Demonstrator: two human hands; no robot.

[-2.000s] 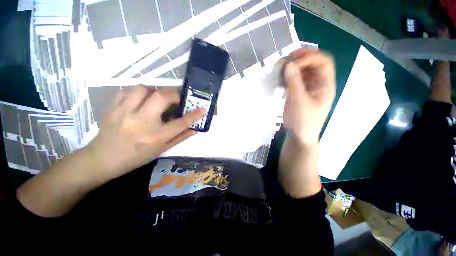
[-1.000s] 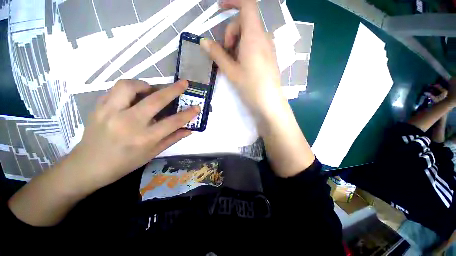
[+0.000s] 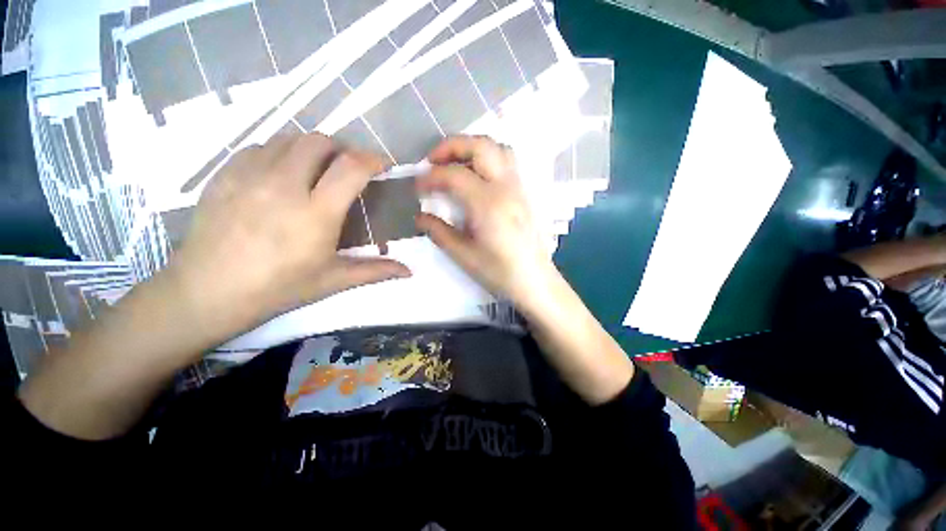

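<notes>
Sticker sheets with rows of grey rectangles [image 3: 441, 104] lie fanned in a pile in front of me. My left hand [image 3: 275, 223] rests on the near sheet, thumb and fingers apart around a strip of grey rectangles [image 3: 392, 212]. My right hand [image 3: 482, 202] is at the right end of that strip, fingers bent. A small whitish patch shows between its fingers; whether it is held paper cannot be told. The phone is not visible.
A separate white sheet stack [image 3: 714, 202] lies on the green surface [image 3: 633, 31] to the right. More sheets [image 3: 78, 176] are piled at the left. Another person's arm [image 3: 902, 259] and an open cardboard box [image 3: 716, 399] are at the right.
The phone, earlier under my left fingers with a grey piece over its upper part, is out of sight. My right hand has come down from the phone's top to the strip of rectangles.
</notes>
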